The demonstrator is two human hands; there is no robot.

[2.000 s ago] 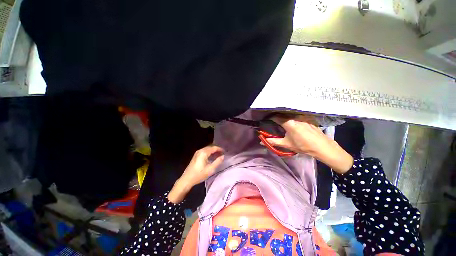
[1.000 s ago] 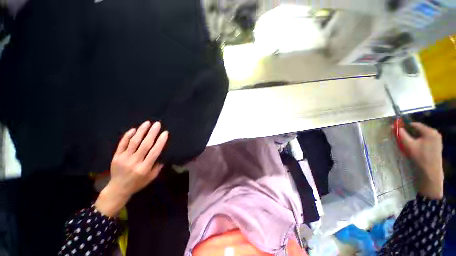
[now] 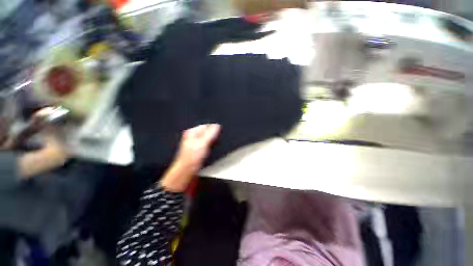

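The black garment piece [image 3: 223, 98] lies over the left and middle of the white table [image 3: 332, 166], its right edge near the needle area. My left hand [image 3: 194, 148] is on the lower part of the cloth, fingers drawn together. The view is blurred, and I cannot tell if the fingers grip the cloth. My right hand is out of the picture, and no scissors show. The sewing machine [image 3: 430, 91], a pale head with red lettering, is at the right, with a small yellow-green bit by the cloth's edge.
Another person's hand [image 3: 44, 156] is at the left edge, near a cream machine with a red disc [image 3: 61, 79]. A thin black strip [image 3: 337, 142] runs along the bed edge. Dark and white cloth [image 3: 397, 228] is below the table at right.
The view has swung left and up. My left hand has moved up onto the cloth, and its spread fingers have drawn together. My right hand, which held the scissors at the right, has left the picture.
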